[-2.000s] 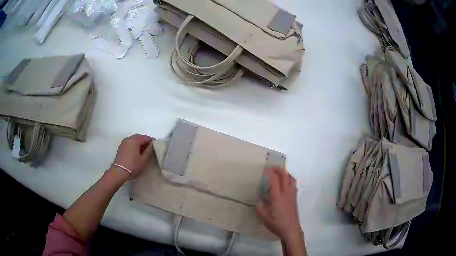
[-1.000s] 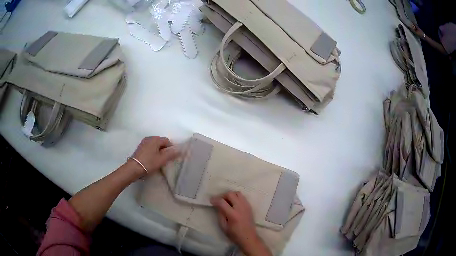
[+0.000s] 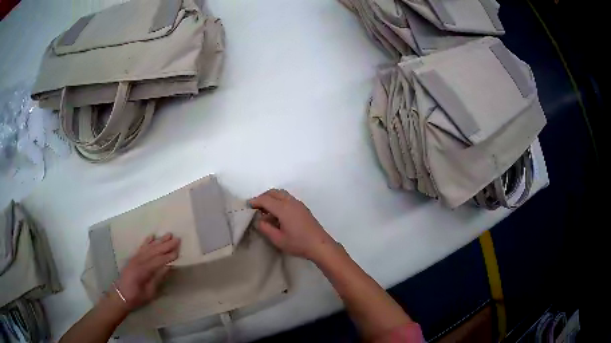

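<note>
A beige tote bag (image 3: 221, 288) lies flat in front of me, its handles toward the table's near edge. Its large base panel (image 3: 157, 218), with a grey patch at each end, is folded over the body. My left hand (image 3: 149, 271) lies on the panel near its left patch, fingers spread, holding nothing. My right hand (image 3: 285, 224) is at the bag's right corner, its thumb and fingers pinching the folded fabric beside the right grey patch.
A stack of beige bags (image 3: 120, 60) lies at the upper left, handles toward me. Another stack (image 3: 462, 114) stands at the right edge, with more bags behind it. Folded bags (image 3: 23, 254) lie at the far left. Clear plastic with white pieces (image 3: 27, 141) is at the left.
The view has turned right. My left hand has moved from the bag's left corner onto the panel. My right hand has moved from the panel's lower edge to the right corner.
</note>
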